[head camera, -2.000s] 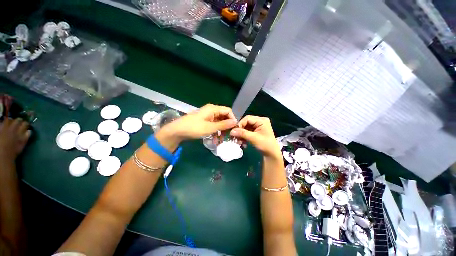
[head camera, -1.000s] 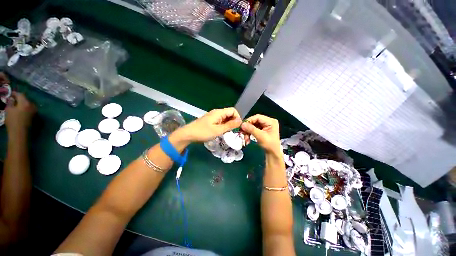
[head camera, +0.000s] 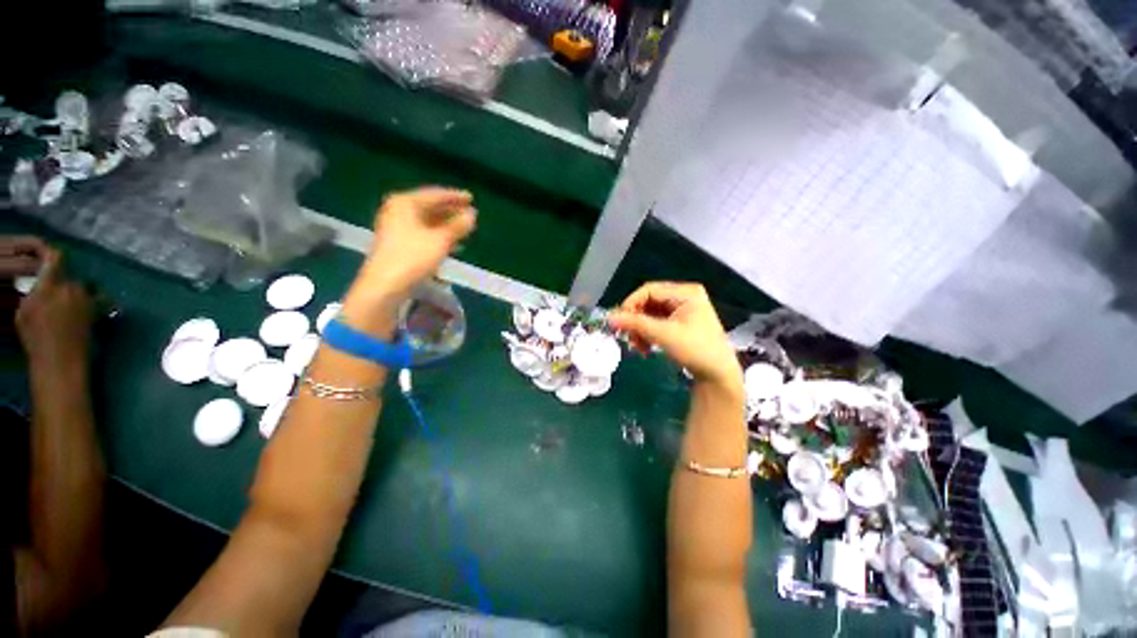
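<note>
Wired white discs (head camera: 549, 361) lie in a small heap in the middle of the green mat. My right hand (head camera: 673, 327) is at the heap's right edge, its fingertips pinched at the leads of a wired disc (head camera: 596, 354). My left hand (head camera: 422, 237), with a blue wrist strap (head camera: 365, 344), is raised up and left of the heap. Its fingers are bent together and blurred; whether they hold anything cannot be told. An open clear bag of small metal parts (head camera: 433, 320) lies beside my left wrist. Tiny parts (head camera: 632, 431) are scattered before the heap.
Plain white discs (head camera: 237, 361) lie at the left, partly behind my left forearm. A larger pile of wired discs (head camera: 829, 455) is at the right. A grey metal upright (head camera: 620, 224) stands behind the heap. Another person's hand (head camera: 56, 305) is at the far left.
My left hand has left my right hand and moved up and left. My right hand has shifted slightly right. The disc between the hands is now lower, at the heap.
</note>
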